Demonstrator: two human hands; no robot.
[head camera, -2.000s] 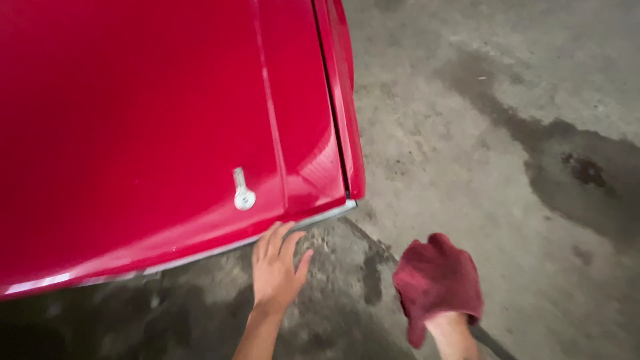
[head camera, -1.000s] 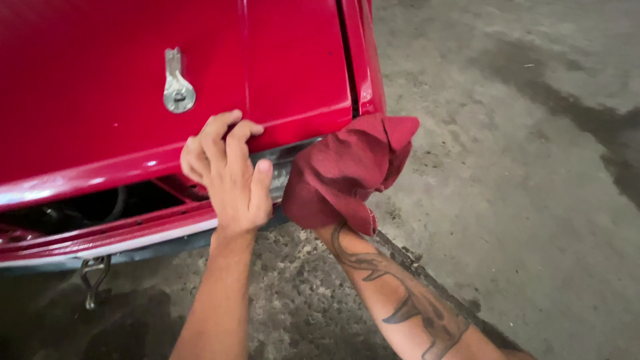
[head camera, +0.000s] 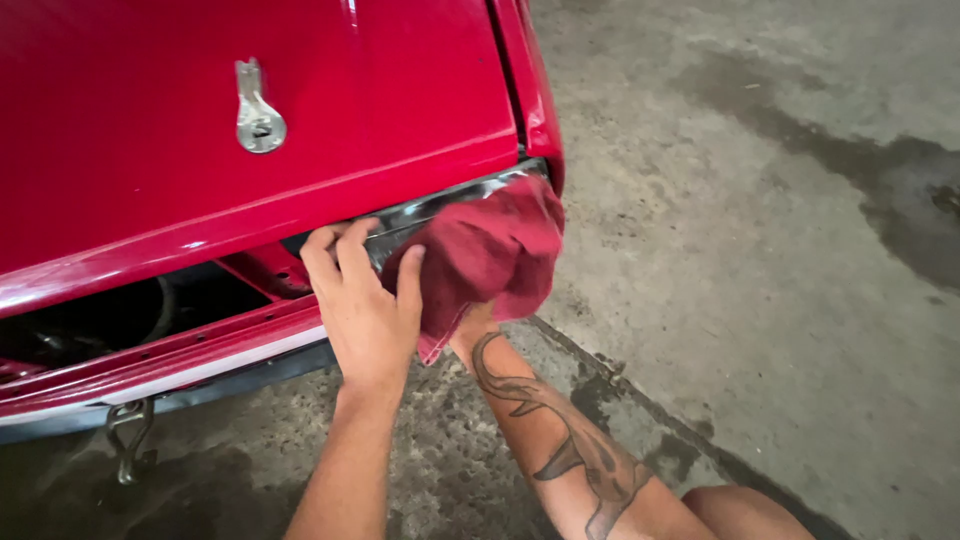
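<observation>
A red cloth (head camera: 487, 251) covers my right hand (head camera: 478, 319), of which only the heel and wrist show; the cloth lies against the outer end of the headlight (head camera: 427, 206) at the car's front corner. At the inner end of that headlight, my left hand (head camera: 364, 300) rests with fingers bent and thumb apart, its fingertips touching the dark, glossy surface. Above both hands is the red car hood (head camera: 397, 105), with a metal hood fitting (head camera: 261, 124) on it.
Left of my left hand is the dark grille opening (head camera: 150, 307), above the white-and-dark bumper edge (head camera: 225, 371). A metal tow hook (head camera: 129, 439) hangs under it. Stained concrete floor (head camera: 675, 247) spreads to the right, and a bare knee (head camera: 742, 510) shows at the bottom.
Two seconds ago my clothed right hand was over the floor, off the car; now it is at the headlight. My left hand has moved from the hood's edge to the headlight. The view has come closer.
</observation>
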